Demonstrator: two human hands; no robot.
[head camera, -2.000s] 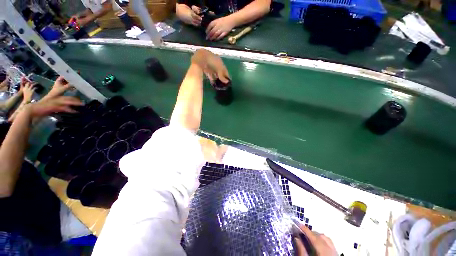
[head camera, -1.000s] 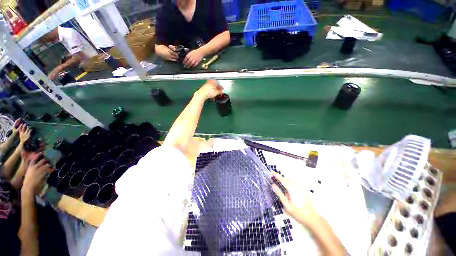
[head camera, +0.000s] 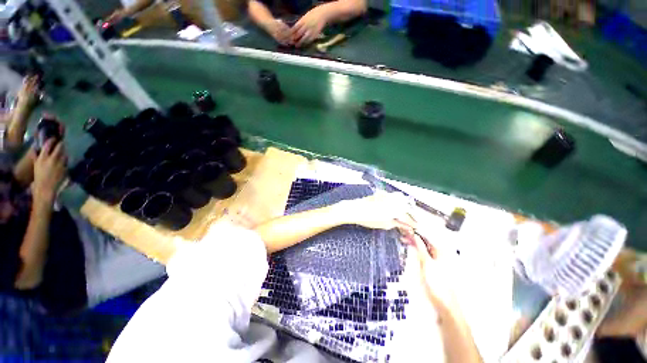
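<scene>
The die-cut pad sheet (head camera: 369, 306) lies on the white board (head camera: 486, 266), with shiny clear film (head camera: 319, 259) over much of it. My left hand (head camera: 386, 211) is over the sheet's upper right part, its blurred fingertips meeting my right hand. My right hand (head camera: 428, 254) is at the sheet's right edge, with a small dark piece at its fingers. Whether my left fingers grip anything is unclear. Black cylindrical units stand apart on the green belt: one mid-belt (head camera: 370, 119), one farther left (head camera: 269, 85), one at right (head camera: 554, 147).
A mallet (head camera: 456, 218) lies just beyond my hands. Black sleeves (head camera: 159, 159) cluster on cardboard (head camera: 273, 174) at left. A white fan (head camera: 582, 255) and holed tray (head camera: 567, 322) are at right. People work at left and across the belt, near a blue crate (head camera: 454, 15).
My left hand has left the black unit on the belt and come back to my right hand over the sheet. The view has shifted, and cardboard by the sleeves is uncovered.
</scene>
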